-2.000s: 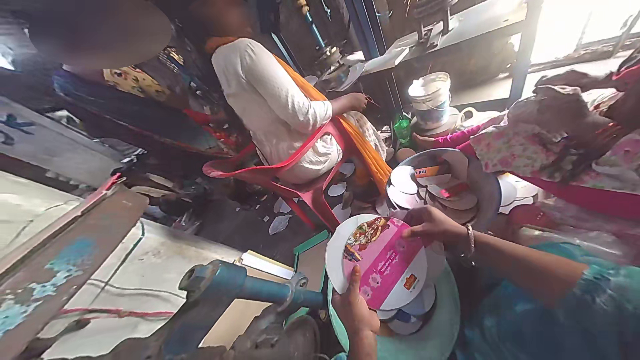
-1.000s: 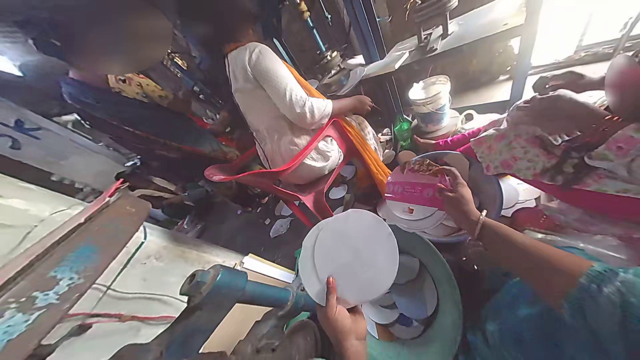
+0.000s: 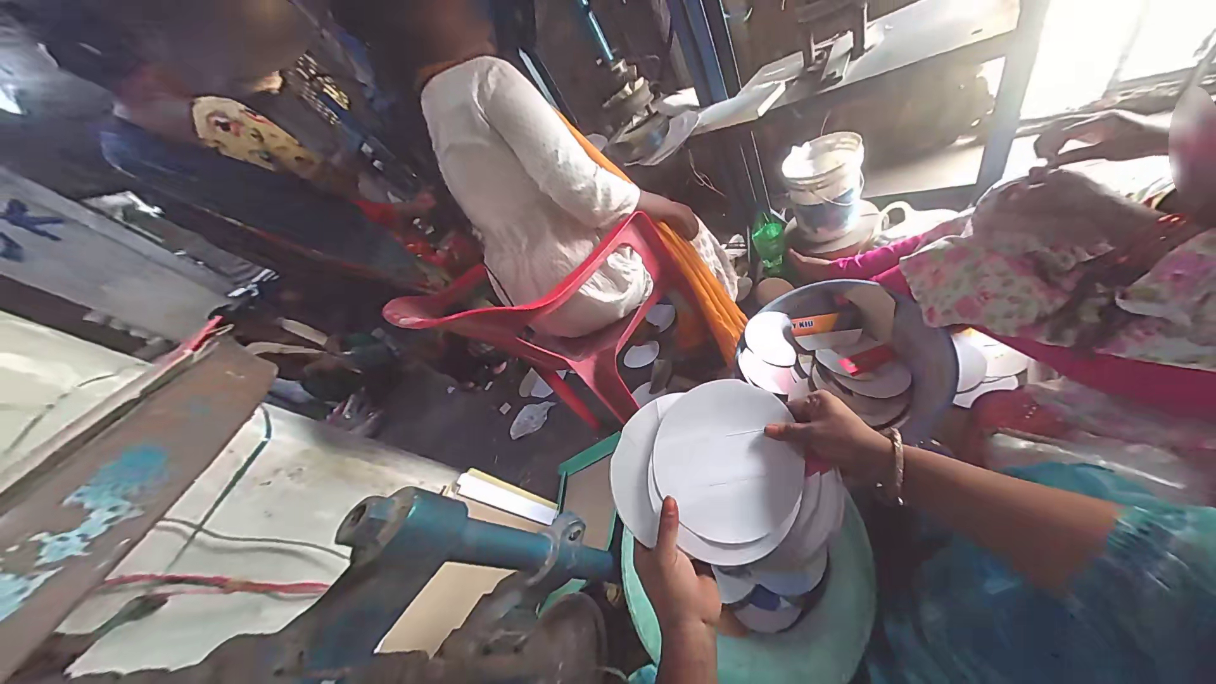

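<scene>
Two overlapping white paper discs (image 3: 727, 461), the smaller on top of the larger, are held above a green tub. My left hand (image 3: 679, 575) grips them at the lower left edge, thumb on top. At their right edge is my right hand (image 3: 831, 437), its thumb and fingers on the smaller disc; a bit of pink shows beneath it. More paper discs lie under them in the green tub (image 3: 850, 608). Just beyond, a grey metal basin (image 3: 936, 366) holds white discs and printed pieces in orange and red.
A blue-green metal machine part (image 3: 494, 537) stands at the lower left. Ahead, a person in white (image 3: 532, 190) sits on a red plastic chair (image 3: 532, 318). Another person in floral clothing (image 3: 1026, 247) is at the right, near a white bucket (image 3: 826, 185). Paper scraps lie on the floor.
My right hand, which held a pink printed piece over the basin a second ago, has come back to the discs in my left hand. A smaller disc now lies clearly on the larger one.
</scene>
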